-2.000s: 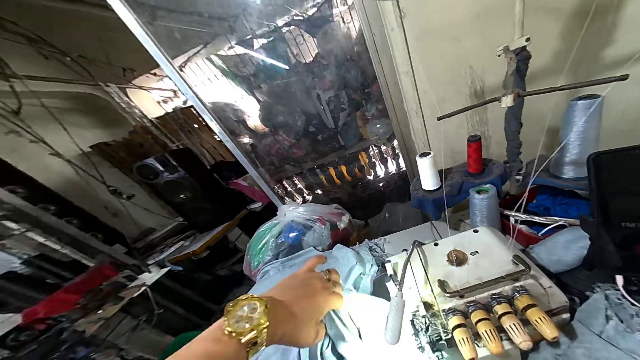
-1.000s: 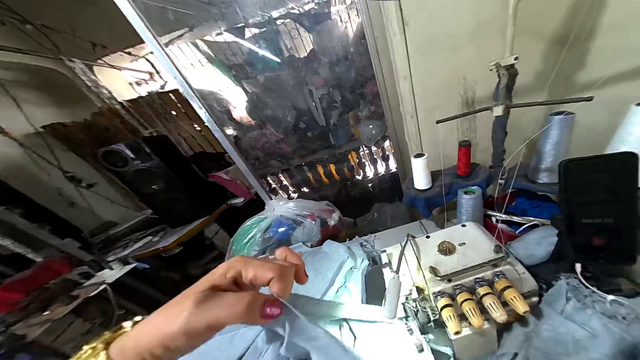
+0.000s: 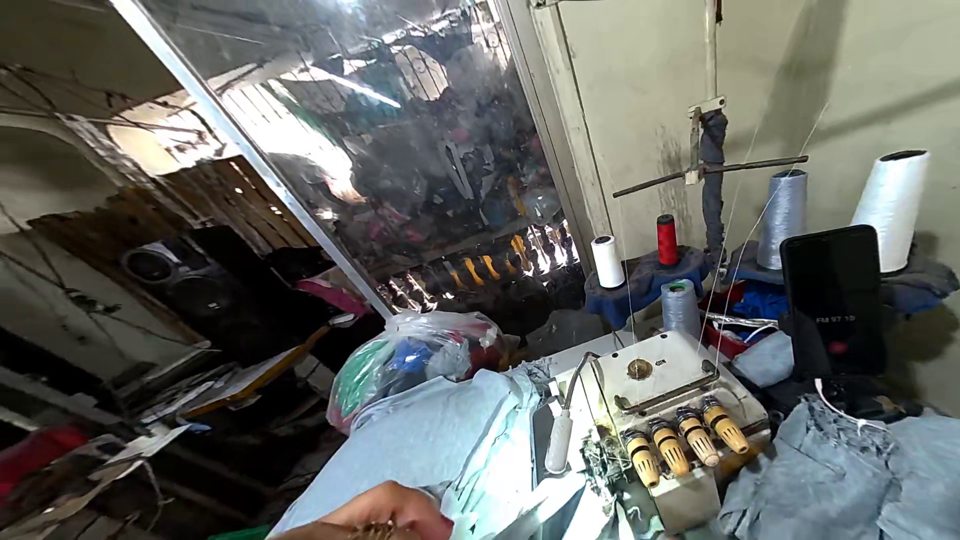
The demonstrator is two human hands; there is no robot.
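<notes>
At the bottom edge my left hand (image 3: 390,511) has its fingers curled on light blue fabric (image 3: 420,427); the frame cuts off its lower part, and a gold-coloured item shows on it. The fabric spreads from the hand up to the left side of a white overlock sewing machine (image 3: 660,360). Pale strips of cloth lie by the machine's needle area, where a bright light falls. Several yellowish tension knobs (image 3: 671,448) line the machine's front, and a grey-handled lever (image 3: 559,442) stands at its left. My right hand is out of view.
A clear plastic bag of cloth (image 3: 412,356) sits behind the fabric. Thread cones, including a white one (image 3: 607,262) and a red one (image 3: 667,240), stand behind the machine. A black phone (image 3: 832,300) is upright at right, above more blue fabric (image 3: 817,472). A glass panel (image 3: 420,150) rises behind.
My left hand lay over the fabric, then pinched its edge in a raised position. Now it is lower, at the bottom edge. The view has shifted somewhat, bringing the phone fully in.
</notes>
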